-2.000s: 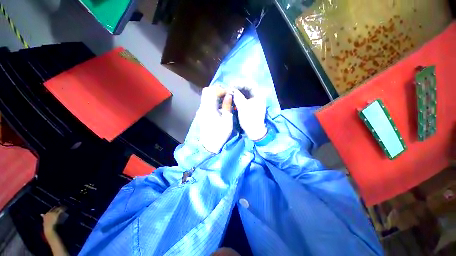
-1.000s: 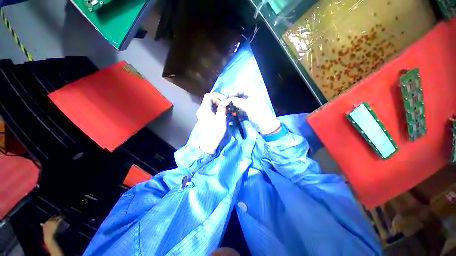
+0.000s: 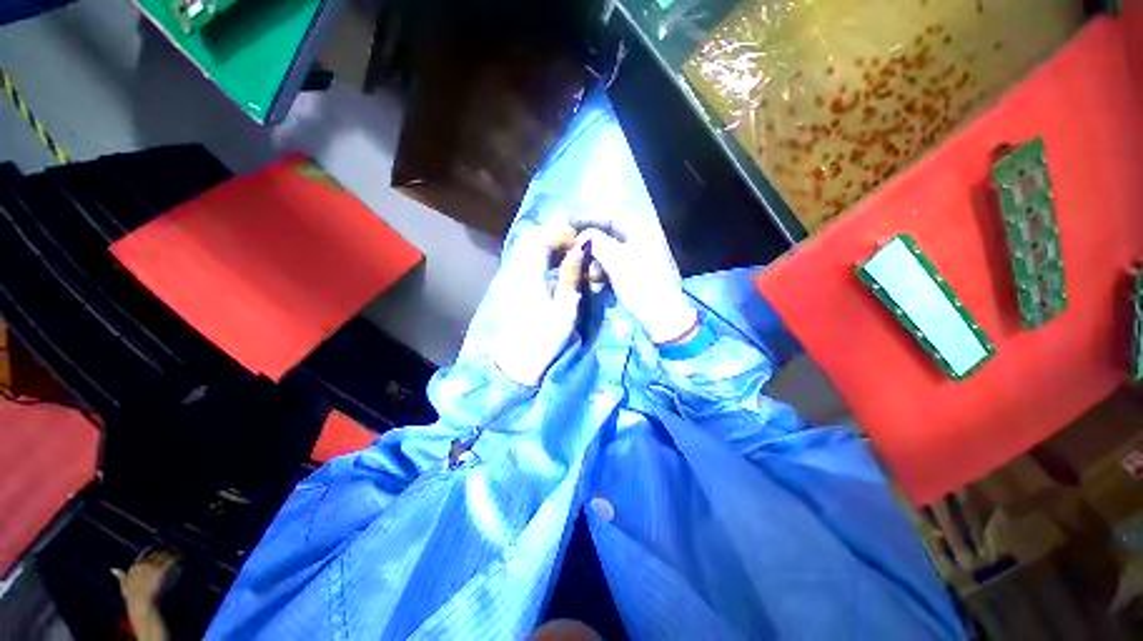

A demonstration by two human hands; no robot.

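Note:
My left hand and my right hand, in white gloves with some bare fingertips, meet over my lap at the centre. Their fingers are closed around a small dark tool, mostly hidden between them. On the red mat to the right lie a circuit board with a pale green strip on top and a circuit board with exposed silvery squares. Another board is cut off by the right edge.
A tan sheet with orange-brown specks lies beyond the mat. A brown carton stands ahead. A green-topped bench is upper left. Black racks with a red sheet are left. Another person's hand shows lower left.
The dark tool, with its red part showing one second ago, is now mostly covered by my closed fingers. The view has shifted slightly, so the mat and boards appear further left.

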